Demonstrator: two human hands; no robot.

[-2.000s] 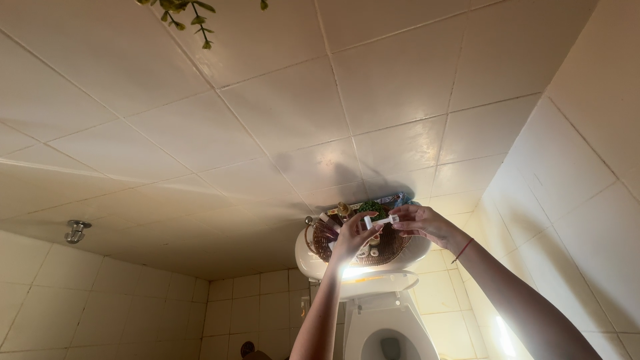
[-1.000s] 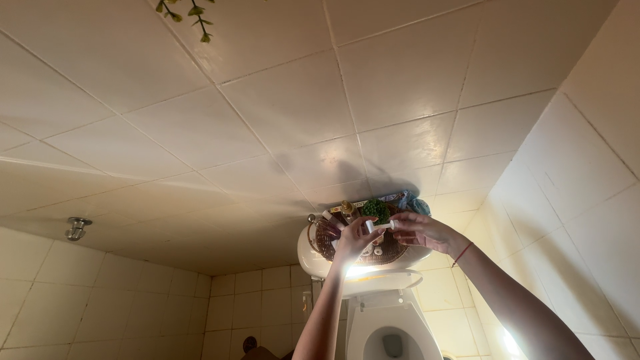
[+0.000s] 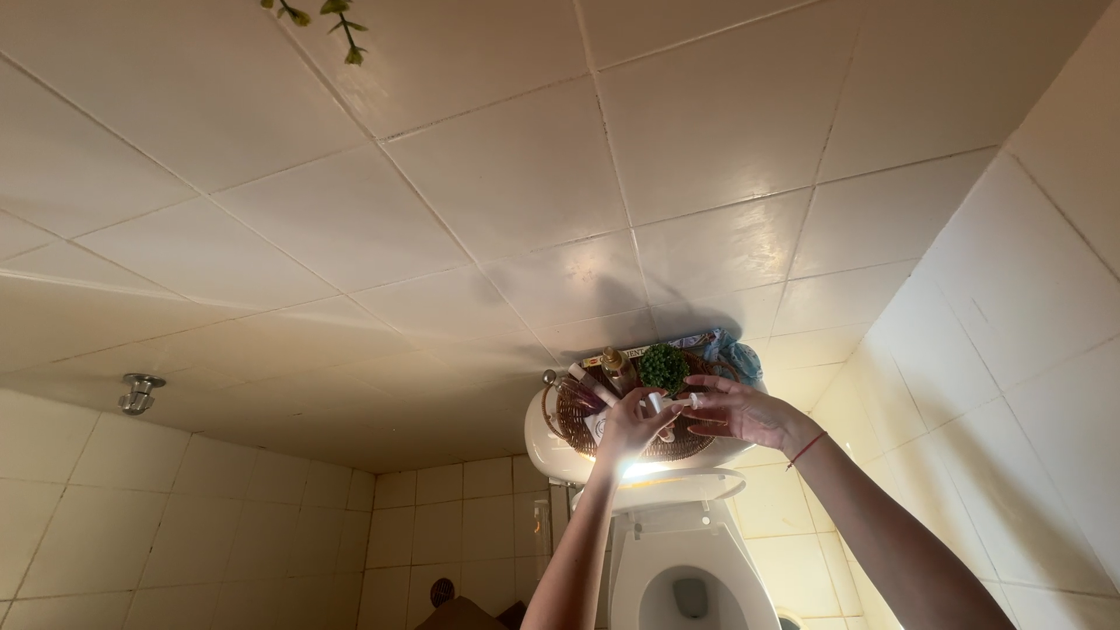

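Observation:
Over a wicker basket (image 3: 573,423) on the toilet tank (image 3: 542,442), my left hand (image 3: 632,426) holds a small white object (image 3: 656,402), perhaps a bottle or tube, at its left end. My right hand (image 3: 744,411) is at the object's other end, its fingers spread; whether they grip it is hard to tell. A red string bracelet (image 3: 806,448) circles the right wrist. Behind the hands, the basket bears a small green plant (image 3: 663,368), a bottle with a gold-toned top (image 3: 618,369) and a hairbrush-like item (image 3: 588,389). The hands hide part of its contents.
Below the tank, the toilet (image 3: 626,560) has its bowl uncovered. Blue crumpled plastic (image 3: 735,357) lies at the basket's right. A metal valve (image 3: 140,394) juts from the left wall, and a floor drain (image 3: 443,591) lies at the bottom. Green leaves (image 3: 347,31) hang at the top.
My right hand's fingers have spread and opened up around the end of the white object. The left hand stays over the basket with its hold.

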